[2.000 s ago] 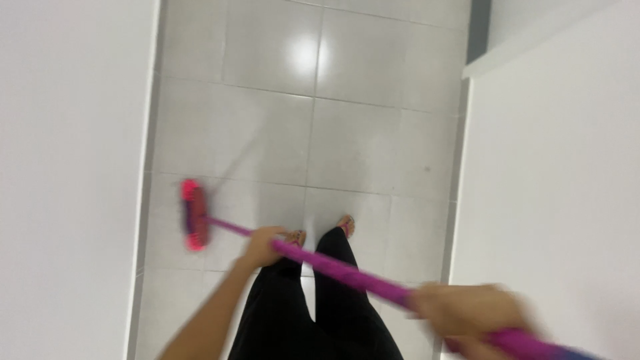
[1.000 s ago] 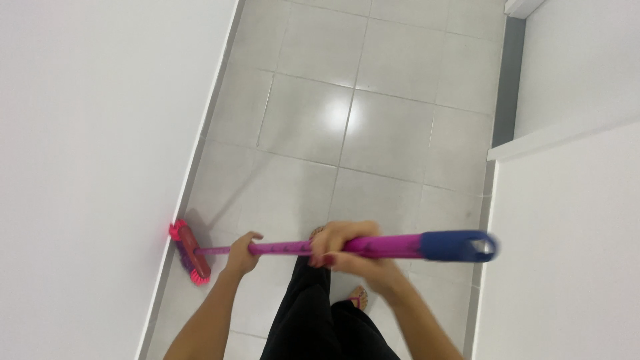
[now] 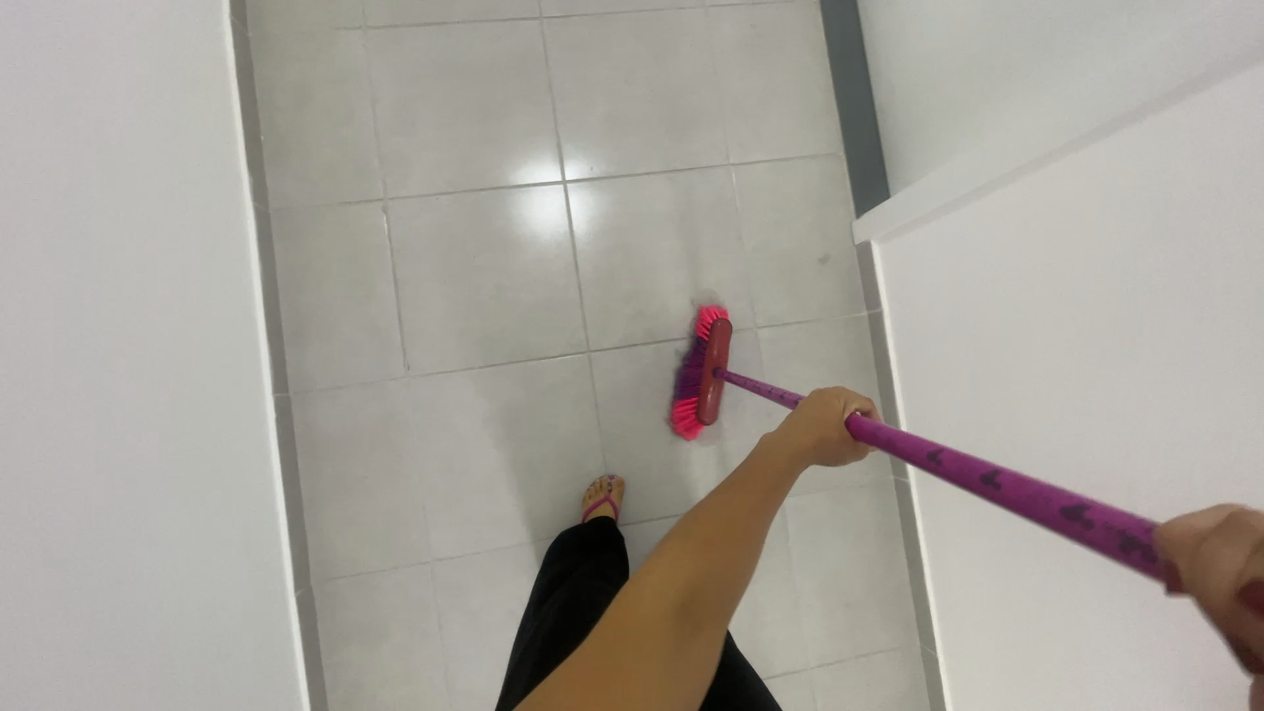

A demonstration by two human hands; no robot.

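Observation:
A broom head with a red block and pink and purple bristles rests on the tiled floor, right of the middle. Its purple handle slants from there down to the right edge. My left hand is closed around the lower part of the handle, its forearm crossing in front of my legs. Higher up, at the right edge, my right hand grips the handle; part of this hand and the handle's end lie outside the view.
Pale floor tiles run between a white wall on the left and another on the right, both with grey skirting. A grey strip lies at the upper right. My foot in a pink sandal stands below the middle.
The broom head has moved from beside the left skirting to the right part of the floor. Both hands have gone right with the handle, still holding it.

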